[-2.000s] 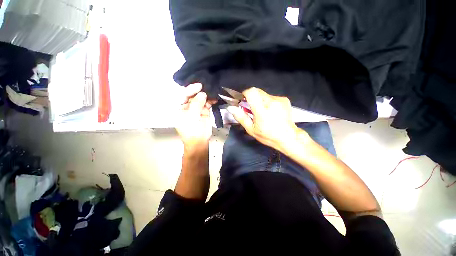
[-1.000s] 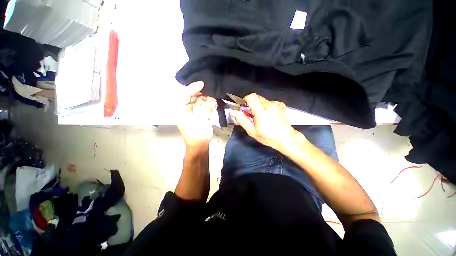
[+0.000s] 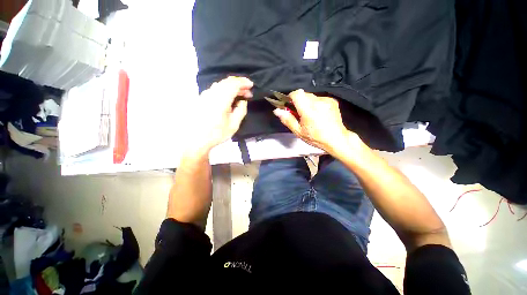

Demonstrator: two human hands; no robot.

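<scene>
A large black garment (image 3: 387, 63) lies spread over the white table, its thick folded band near the table's front edge. A small white label (image 3: 311, 50) lies on it. My right hand (image 3: 319, 122) holds thread snips (image 3: 281, 100) with a red handle, their blades apart and pointing left over the band. My left hand (image 3: 222, 115) is at the band's left end, fingertips bent over the cloth; whether they pinch cloth or a thread cannot be told. A narrow black strap (image 3: 244, 151) hangs over the table edge between my hands.
A red strip (image 3: 121, 117) and a white-grey stack (image 3: 86, 124) lie on the table's left, with another pale stack (image 3: 55, 43) behind. Black cloth (image 3: 485, 115) overhangs at the right. Cloth heaps (image 3: 86, 265) lie on the floor at lower left, red threads (image 3: 497, 212) at lower right.
My left hand has moved up onto the band, and the snips have moved slightly up with my right hand. The strap now shows hanging clear of my left fingers. The head view has shifted.
</scene>
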